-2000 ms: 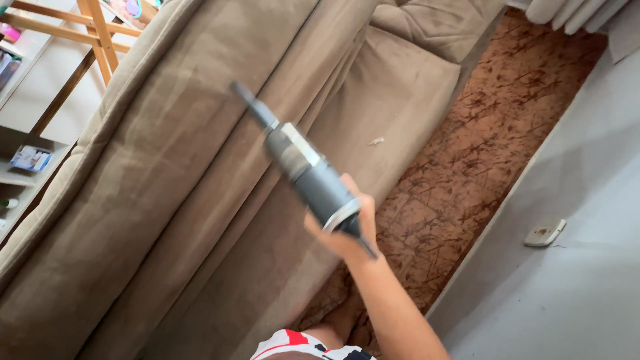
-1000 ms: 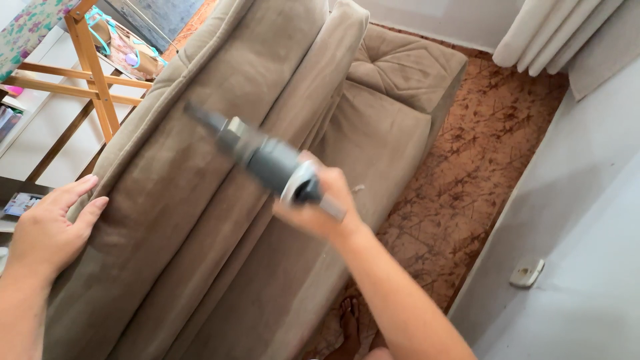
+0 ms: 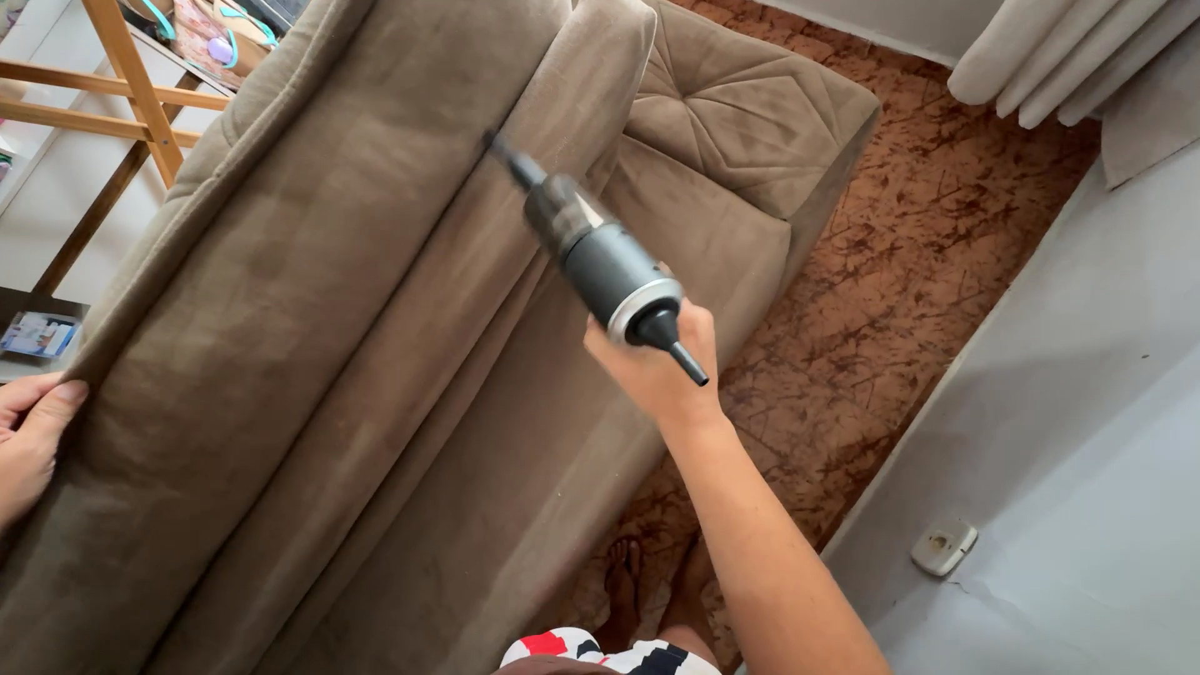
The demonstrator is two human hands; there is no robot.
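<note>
My right hand [image 3: 661, 366] is closed around a dark grey cordless handheld vacuum cleaner [image 3: 614, 272] with a silver ring and a clear section. Its narrow crevice nozzle points up and left, with the tip at the seam between the back cushions of a brown fabric sofa [image 3: 394, 375]. A short black tube sticks out of its rear end. At the left edge, my left hand [image 3: 33, 441] holds the top edge of the sofa's backrest, thumb on the near side; its other fingers are partly hidden.
Behind the sofa stand a wooden folding frame [image 3: 141, 94] and a white shelf holding a small box [image 3: 39, 335]. A tufted armrest [image 3: 750, 103] closes the sofa's far end. Right lie reddish patterned floor [image 3: 844, 309], a wall with a socket [image 3: 944, 547] and a curtain [image 3: 1050, 56].
My left hand, out of view two seconds ago, came onto the backrest's edge and now grips it at the view's left edge. My right hand keeps hold of the vacuum, which has shifted over the cushions.
</note>
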